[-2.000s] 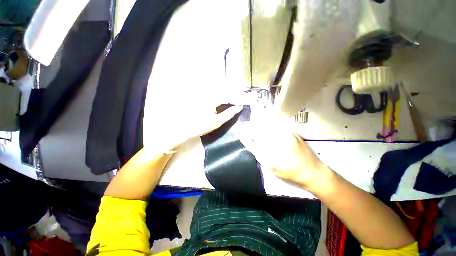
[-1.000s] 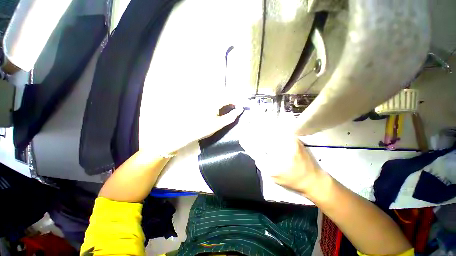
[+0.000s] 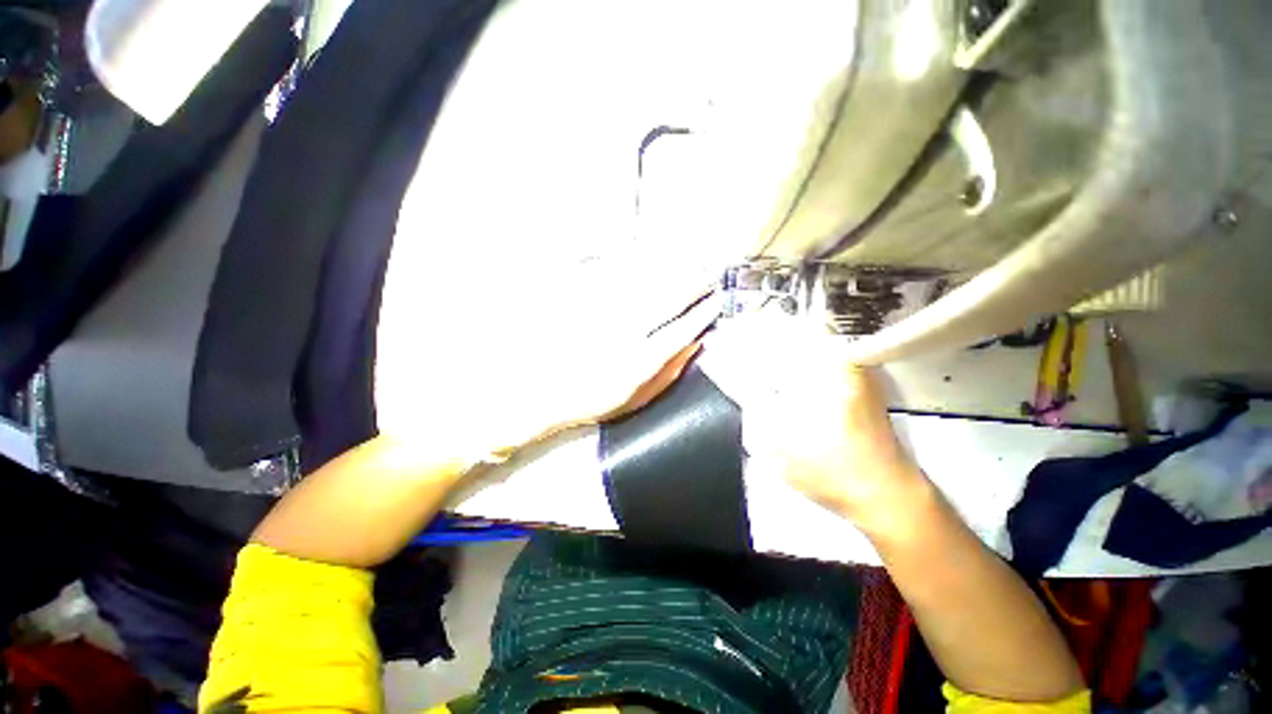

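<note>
A dark cloth band (image 3: pixel 679 460) with a shiny face runs from under my hands over the table's front edge towards my lap. My left hand (image 3: pixel 593 356) lies flat at the band's left side, fingers stretched towards the presser foot (image 3: pixel 760 286). My right hand (image 3: pixel 809 405) is on the band's right side, just in front of the foot. Both hands are washed out by glare, so the fingertips and their hold on the cloth are hard to tell. The cream sewing machine head (image 3: pixel 1032 181) leans over at the upper right.
Stacked dark bands (image 3: pixel 286 279) lie at left, another dark piece beyond them. Yellow-handled snips (image 3: pixel 1057 366) and a brownish tool (image 3: pixel 1126 384) lie at right. Navy and white scraps (image 3: pixel 1067 509) lie at the right table edge. A red basket (image 3: pixel 879 635) stands below.
The machine head looks larger and further right as the view shifts. My left fingers have straightened and moved closer to the foot. Less of the band shows below my hands.
</note>
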